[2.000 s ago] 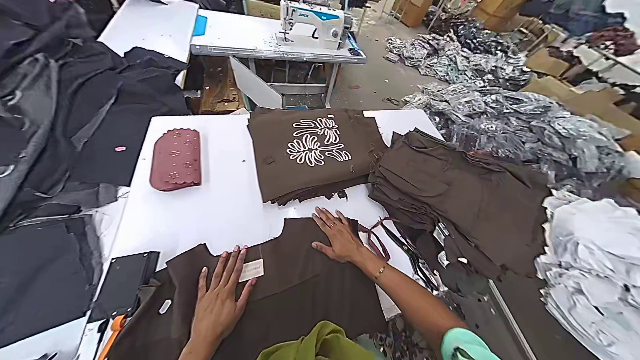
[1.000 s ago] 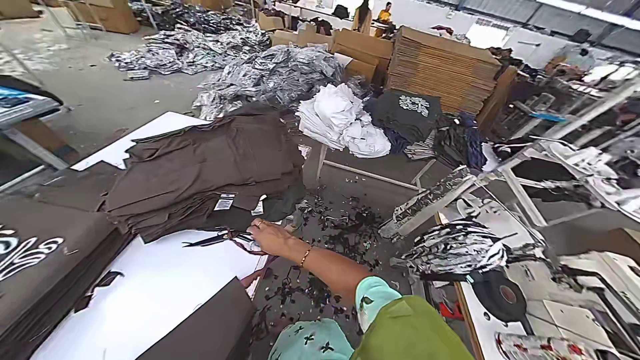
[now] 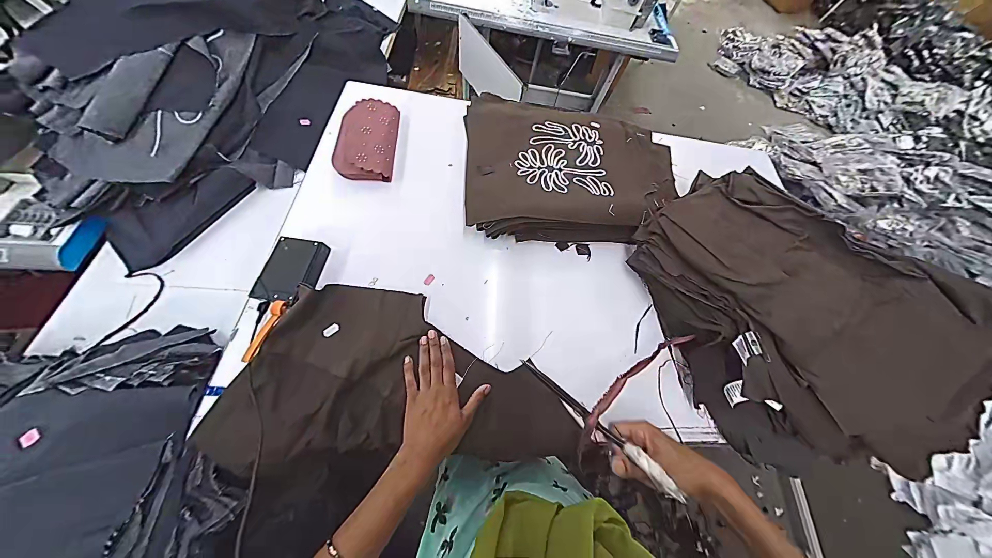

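Note:
My left hand (image 3: 435, 403) lies flat, fingers apart, on a dark brown fabric piece (image 3: 349, 387) at the table's near edge. A small white sticker (image 3: 331, 330) is on that fabric. My right hand (image 3: 659, 457) grips a pair of scissors (image 3: 562, 395) with wrapped handles; the blades point up and left over the fabric's right edge. A reddish fabric strip (image 3: 624, 380) hangs at the scissors. Beyond stands a stack of folded brown pieces (image 3: 566, 178), the top one with white looped embroidery. At the right is a heap of brown garments (image 3: 806, 302) with white labels.
A maroon scalloped case (image 3: 368, 139) lies on the white table (image 3: 434, 225). A black box (image 3: 290, 267) and an orange-handled tool (image 3: 265, 332) sit at its left. Dark fabric (image 3: 178, 108) covers the left side. A sewing table (image 3: 542, 31) stands beyond; grey fabric bundles (image 3: 891, 186) lie on the floor.
The view has swung back left. My right hand, flat on the brown fabric two seconds ago and beside the garment heap one second ago, now holds the scissors over the fabric.

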